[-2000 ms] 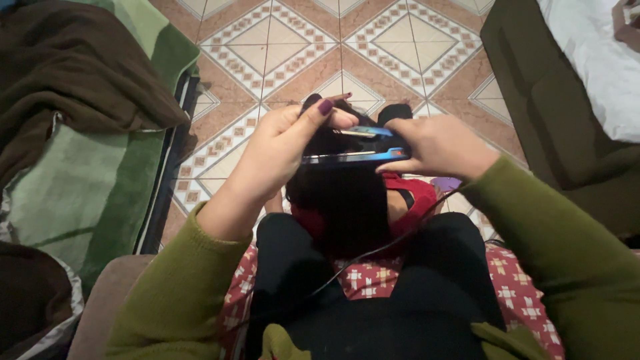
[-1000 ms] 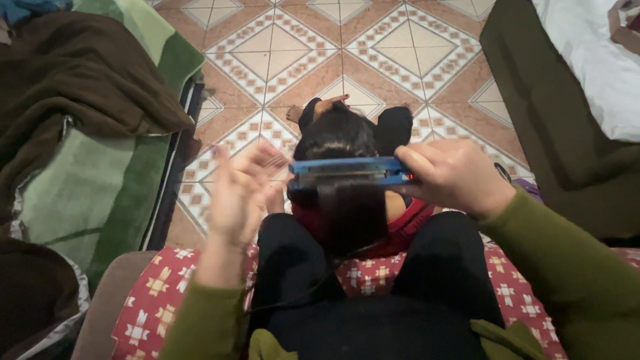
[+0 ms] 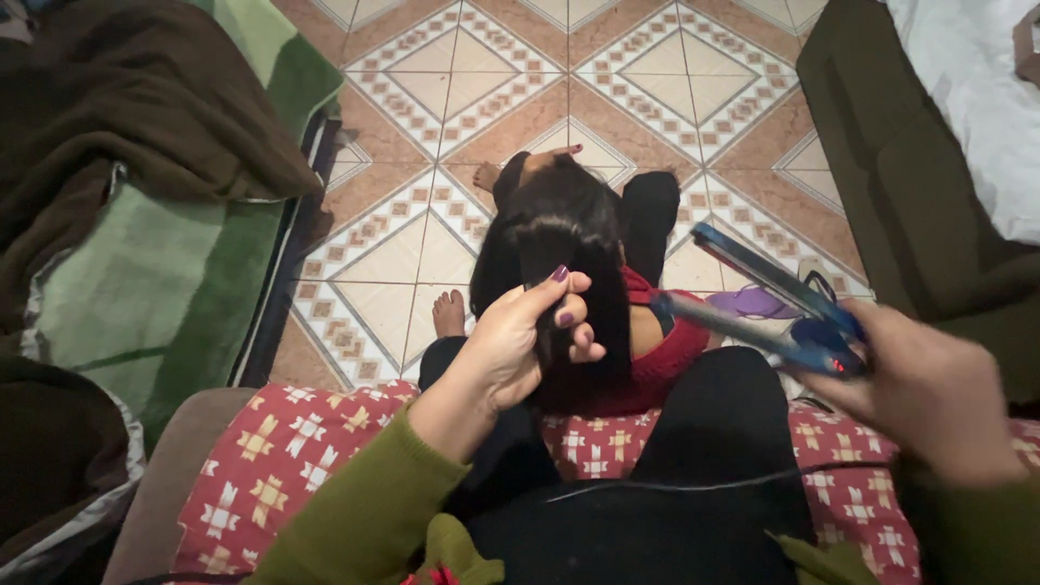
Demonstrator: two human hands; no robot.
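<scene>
A person with long dark hair (image 3: 561, 211) and a red top (image 3: 670, 349) sits on the floor between my knees, back towards me. My left hand (image 3: 528, 337) is closed around a lock of that hair behind the head. Off to the right, my right hand (image 3: 918, 382) holds a blue hair straightener (image 3: 764, 301) by its handle end. Its two plates are spread apart, point left, and have no hair between them; a small red light glows near the handle. The right hand is blurred.
A power cord (image 3: 691, 487) crosses my lap. Purple flip-flops (image 3: 751, 302) lie on the tiled floor right of the person. At left is a bed with a green blanket (image 3: 154, 284) and brown cover; at right, a dark couch (image 3: 894, 187) bears white cloth.
One second ago the straightener was closed across the hair; now it is spread open and away to the right. My left hand has moved from beside the hair onto a lock.
</scene>
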